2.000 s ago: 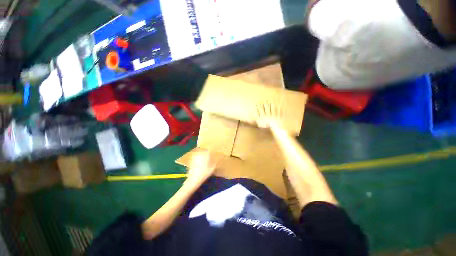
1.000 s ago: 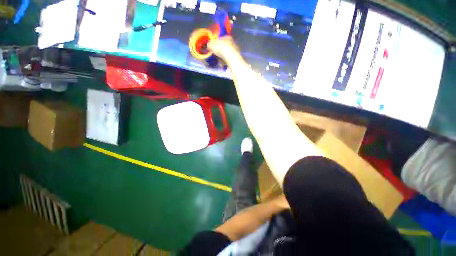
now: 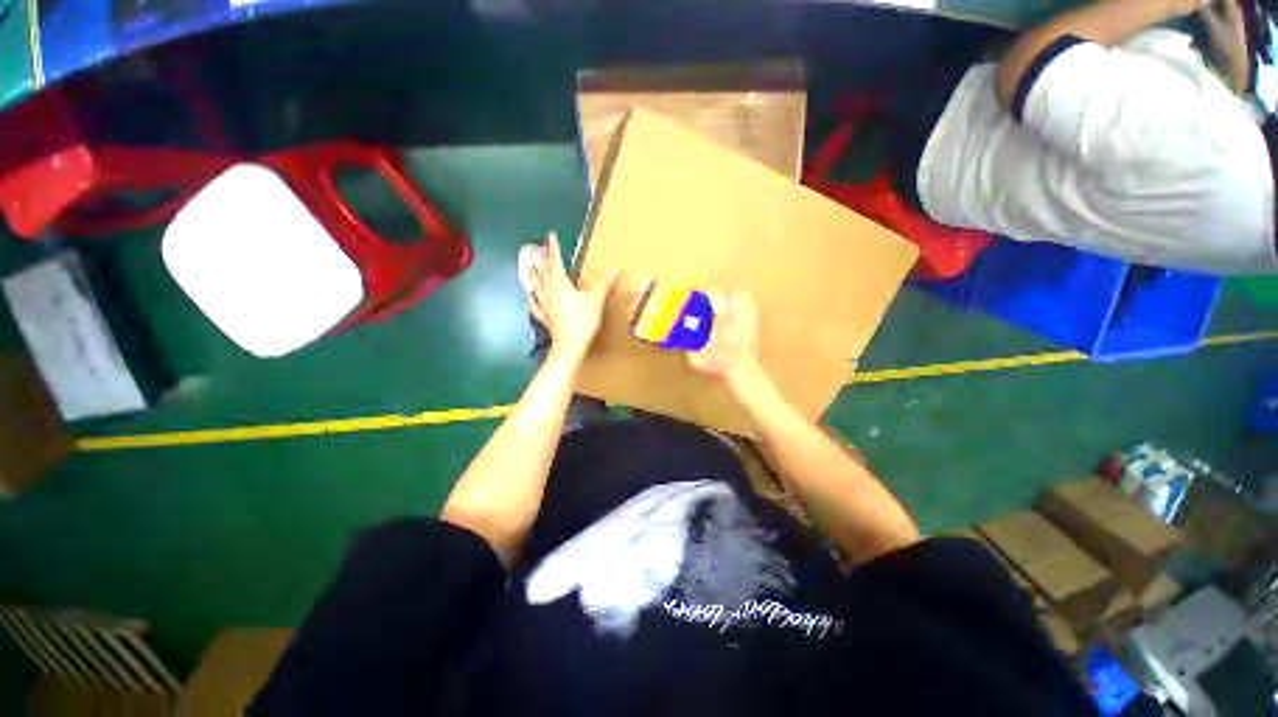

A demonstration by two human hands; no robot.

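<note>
A brown shipping carton [image 3: 785,266] stands in front of me, turned at an angle, with its flat top closed. My right hand [image 3: 729,336] is shut on a purple and yellow tape dispenser [image 3: 677,317] over the carton's top, left of its middle. My left hand [image 3: 572,305] rests at the carton's left edge with its fingers spread; it holds nothing that I can see. Whether tape is stuck to the carton cannot be told.
Another brown carton [image 3: 701,112] lies behind. A red stool with a white seat [image 3: 259,259] is at left. A person in a pale shirt [image 3: 1107,154] is at upper right by a blue bin [image 3: 1037,301]. Cartons [image 3: 1044,553] are at lower right.
My right hand has brought the tape dispenser from the bench to the carton. The carton's flaps, open two seconds ago, are now closed. My view has turned back to the carton.
</note>
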